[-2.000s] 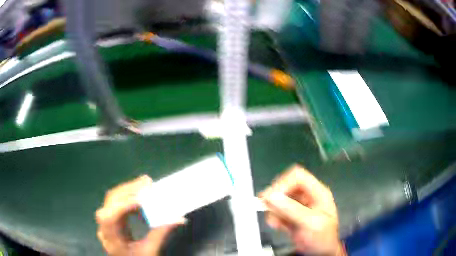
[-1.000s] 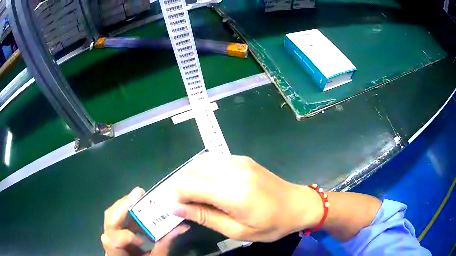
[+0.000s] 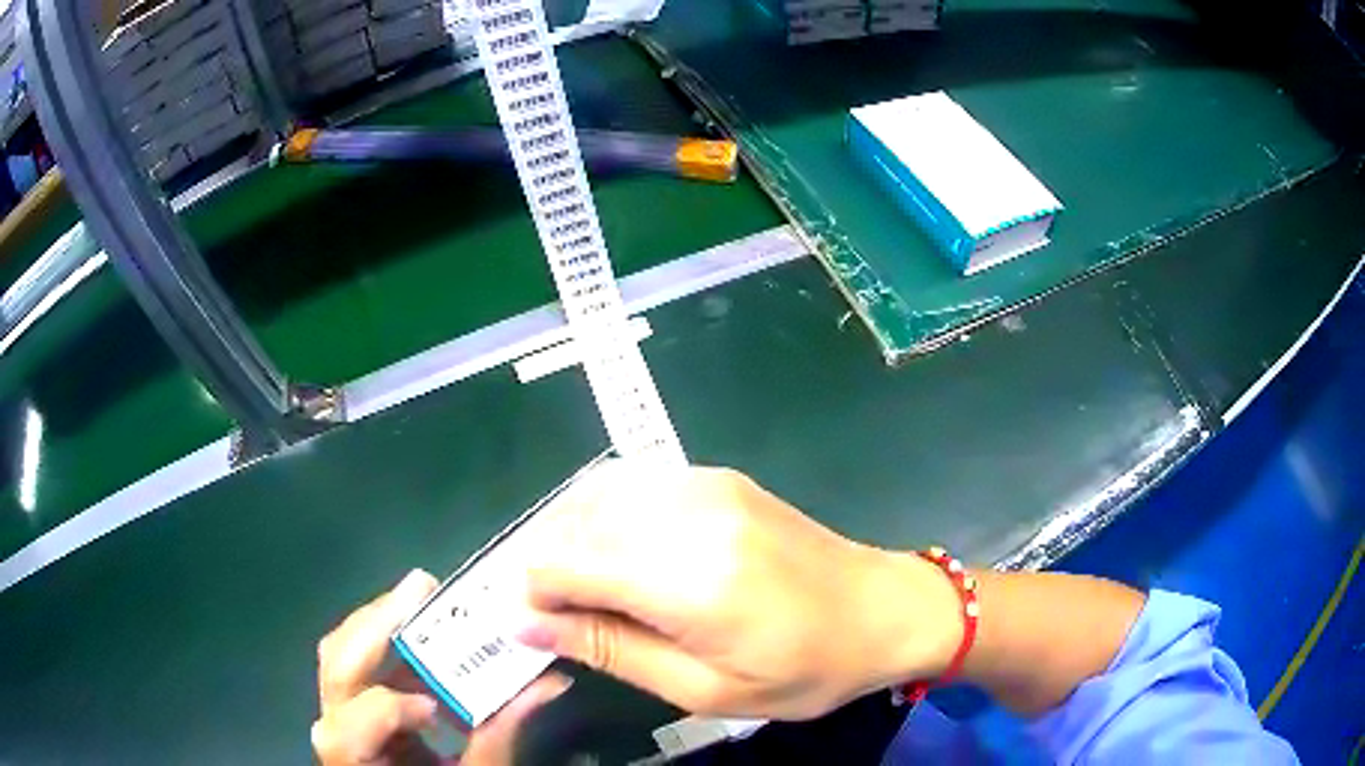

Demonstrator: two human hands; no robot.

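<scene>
My left hand (image 3: 397, 688) holds a product box (image 3: 487, 636) at its lower left end, fingers on one side and thumb on the other. The box has a white face with small black print and a teal-blue edge. My right hand (image 3: 719, 591) lies over the upper part of the box, its fingertips pressed on the face beside a small barcode label (image 3: 482, 659). Whether the right fingers pinch anything is hidden. The label strip (image 3: 557, 195), white with rows of black barcodes, hangs down behind the right hand; its lower part is covered.
Another product box (image 3: 958, 172) lies on the raised green mat (image 3: 1153, 165) at the right. A white tape piece (image 3: 547, 359) crosses under the strip at the rail. A grey metal upright (image 3: 165, 270) stands left. A wrapped roller (image 3: 509, 147) lies across the belt. Stacked boxes (image 3: 225, 90) stand behind.
My right hand has come from the right side of the strip onto the held box. The box is now tilted, showing a printed face. Over the last second, almost nothing has moved.
</scene>
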